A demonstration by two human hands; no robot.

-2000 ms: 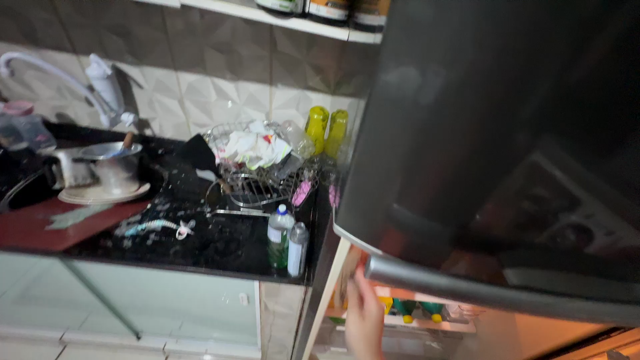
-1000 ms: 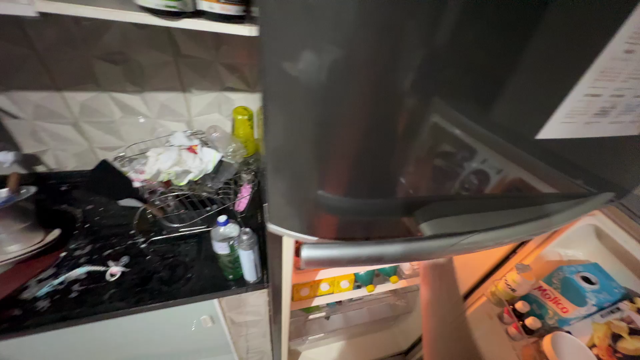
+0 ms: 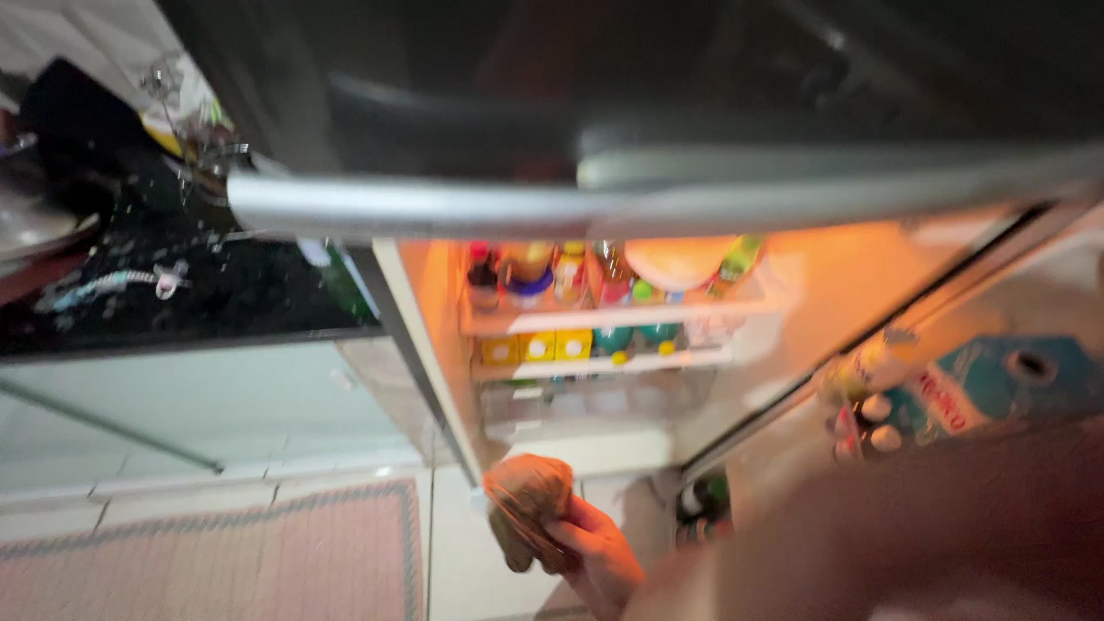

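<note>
My right hand (image 3: 604,552), low in the middle, grips a thin plastic bag (image 3: 530,492) with something brown in it. The bag hangs in front of the lower part of an open refrigerator (image 3: 466,397). A large blurred patch of skin, apparently my arm, fills the lower right. My left hand is not in view. Inside the refrigerator are bottles and jars on a shelf (image 3: 621,319), with yellow cartons (image 3: 552,347) below it. A silver handle (image 3: 414,207) crosses the dark upper door (image 3: 483,86).
The open door at right holds a blue carton (image 3: 992,388) and bottles (image 3: 875,423). At left, a black countertop (image 3: 224,302) bears a pacifier (image 3: 166,281) on a strap and a dish rack (image 3: 203,164). A pink rug (image 3: 216,561) lies on the tiled floor.
A hand was at the refrigerator's edge, then an arm reached beneath the silver handle. Now my hand is lower, gripping the bag. The refrigerator's lower door stands wider open than in the oldest frame.
</note>
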